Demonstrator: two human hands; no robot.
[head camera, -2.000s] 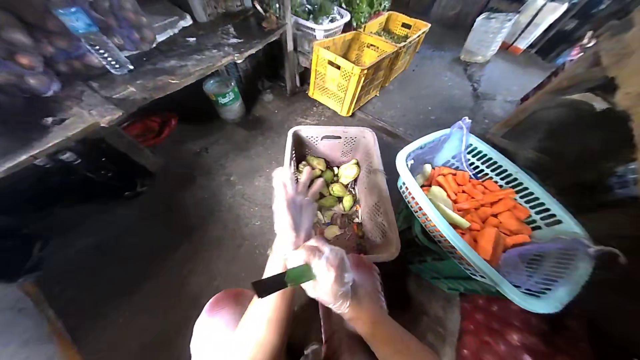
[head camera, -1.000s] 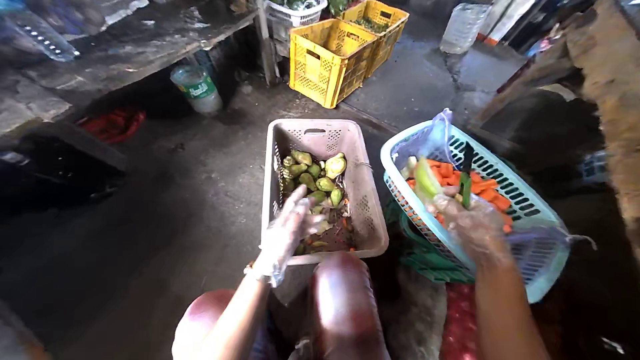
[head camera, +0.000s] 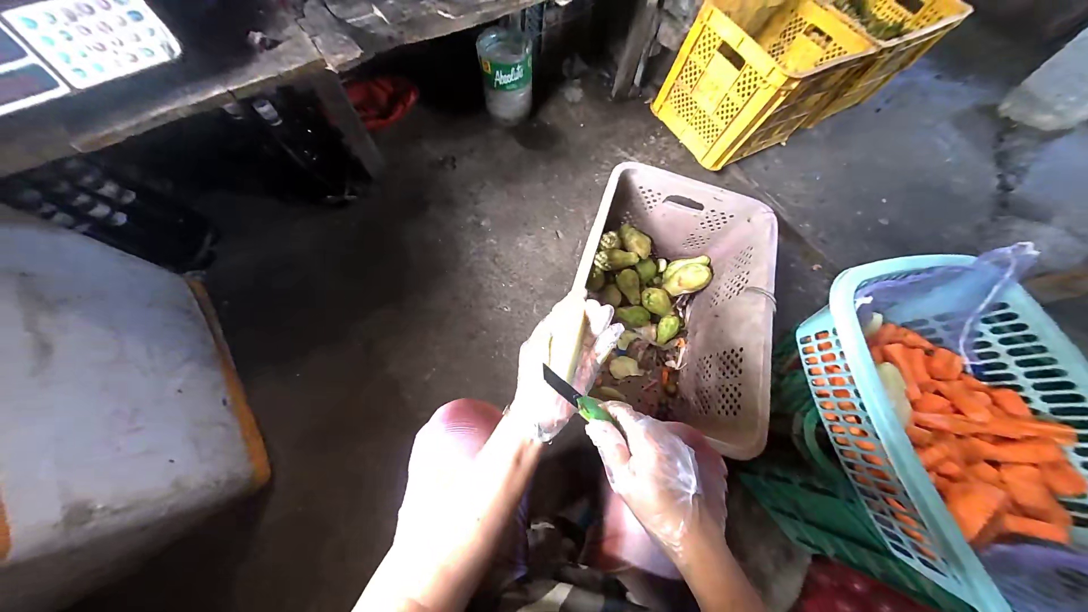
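My left hand, in a clear plastic glove, holds a pale peeled vegetable piece over the near left edge of a pale pink plastic crate. My right hand, gloved too, grips a small knife with a green handle; its dark blade lies at the piece. Several green chayotes and some scraps lie inside the crate. At the right, a light blue plastic basket holds cut orange carrots and a pale piece at its left side.
Yellow crates stand beyond the pink one. A white box with an orange edge is at the left. A wooden bench bears a device with keys; near it a plastic bottle stands on the floor. Green crates are under the basket.
My right hand has come from the blue basket back to my left hand, with the knife. My left hand now holds a pale piece. The view has swung left.
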